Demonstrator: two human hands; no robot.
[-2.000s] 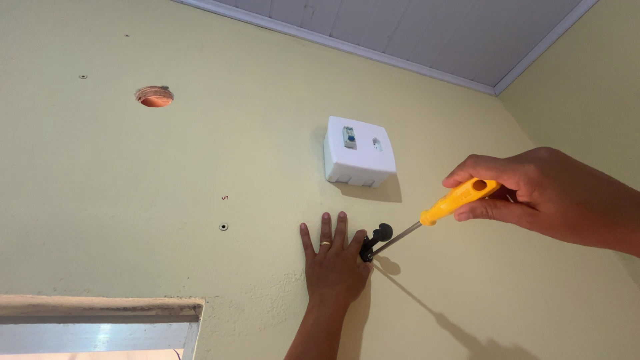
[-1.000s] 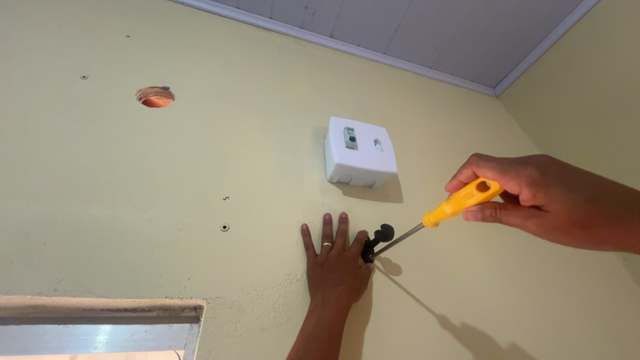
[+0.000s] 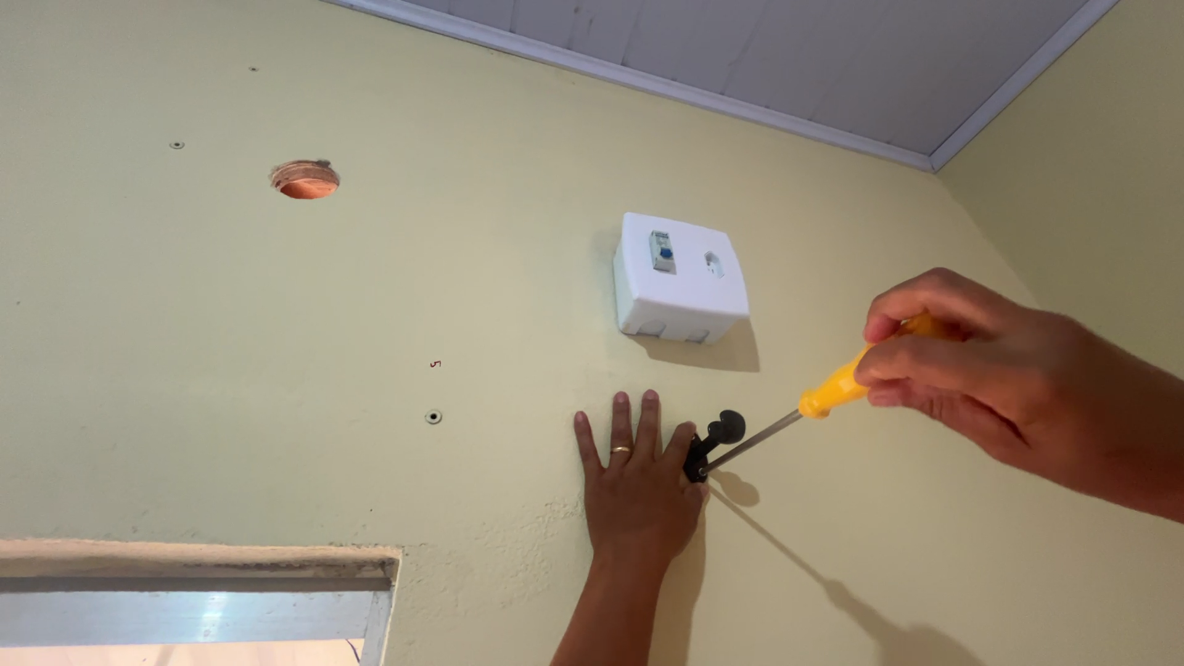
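Note:
My left hand [image 3: 640, 495] lies against the yellow-green wall, fingers spread and a ring on one of them. Its thumb and index finger are around the base of a small black wall bracket [image 3: 710, 444] with a round knob end, holding it to the wall. From the right, my right hand [image 3: 980, 370] grips the yellow handle of a screwdriver [image 3: 837, 384]. The screwdriver's metal shaft slants down to the left, and its tip meets the lower part of the bracket's base, at what looks like a screw head. Part of the base is hidden by my left fingers.
A white surface-mounted box with a breaker and a socket [image 3: 684, 277] is fixed above the bracket. Farther left are a round hole [image 3: 307, 180] and a wall plug [image 3: 433, 417]. A metal-framed opening [image 3: 194, 615] is at lower left, a panelled ceiling [image 3: 740, 65] overhead.
My right hand has turned and changed its grip on the yellow handle, with its fingers now covering more of the handle's end. My left hand has stayed at the bracket.

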